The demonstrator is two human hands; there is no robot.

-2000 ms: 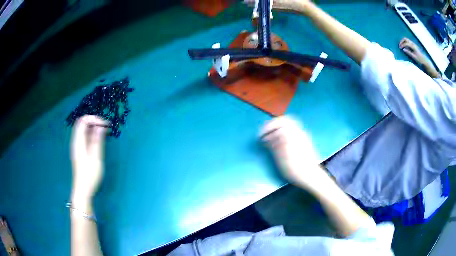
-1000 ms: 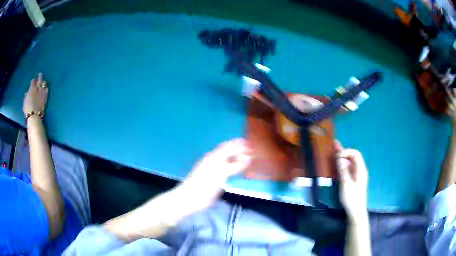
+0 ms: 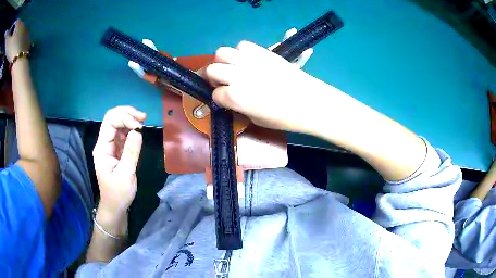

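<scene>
The three-armed black assembly (image 3: 224, 163) lies in a Y on the reddish-brown base plate (image 3: 182, 136), over the orange-tan disc (image 3: 197, 120). Its near arm reaches over the table edge towards my lap. My right hand (image 3: 255, 87) is curled over the centre hub, fingertips against it; the hub and anything in those fingertips are hidden. My left hand (image 3: 117, 157) is raised left of the plate, away from it, thumb and fingertips close together around a tiny dark part (image 3: 139, 128). White holders (image 3: 137, 68) flank the assembly's arms.
A bit of the black parts pile (image 3: 250, 2) shows at the top edge, on the blue-green table (image 3: 391, 70). A co-worker's arm (image 3: 33, 114) in a blue sleeve is at the left. Another person's grey sleeve (image 3: 476, 222) is at the lower right.
The view has shifted and the fixture now appears nearer, in front of my lap. My right hand has moved from the plate's right side onto the hub. My left hand is further from the plate.
</scene>
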